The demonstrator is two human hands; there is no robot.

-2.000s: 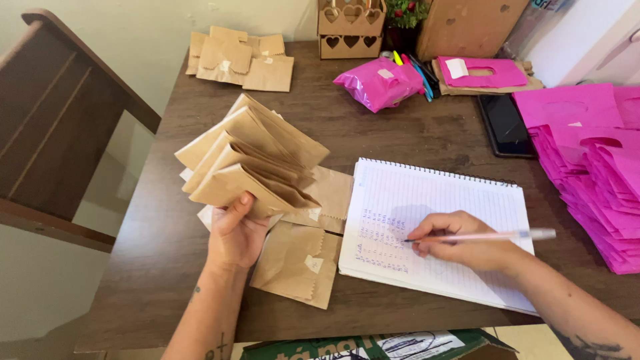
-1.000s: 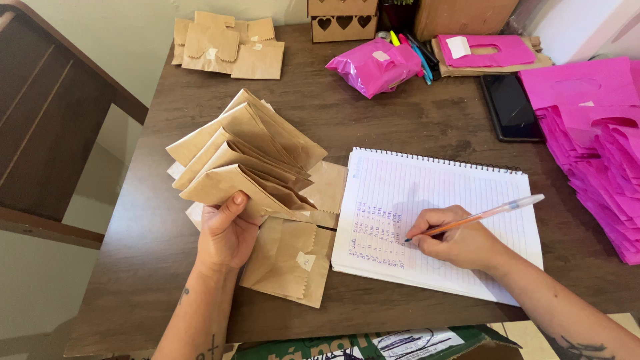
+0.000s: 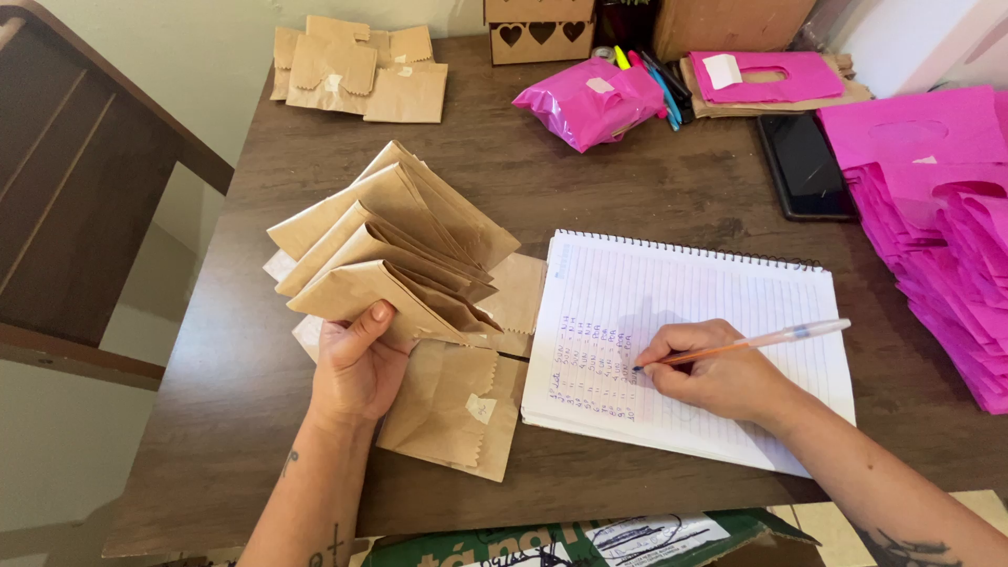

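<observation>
My left hand (image 3: 364,358) grips a fanned bundle of folded brown paper bags (image 3: 394,236) above the table, left of a spiral notebook (image 3: 756,425). Beneath and beside the bundle lie more brown paper bags (image 3: 449,409) with a small taped label bearing writing. My right hand (image 3: 709,370) holds a ballpoint pen (image 3: 748,342) with an orange barrel, its tip on the lined page at the lower end of handwritten rows. The notebook lies flat, its wire spiral along the far edge.
Brown paper bags (image 3: 358,75) lie at the back left. A pink plastic package (image 3: 594,102), markers (image 3: 669,94), a heart-cut box (image 3: 542,39) and a pink bag on brown paper (image 3: 787,77) stand behind. A black phone (image 3: 805,169) and stacked pink bags (image 3: 945,260) are right; a green carton (image 3: 551,543) is below.
Both hands keep their holds on the bundle and the pen. The pen has tilted, and its back end points farther up than two seconds ago.
</observation>
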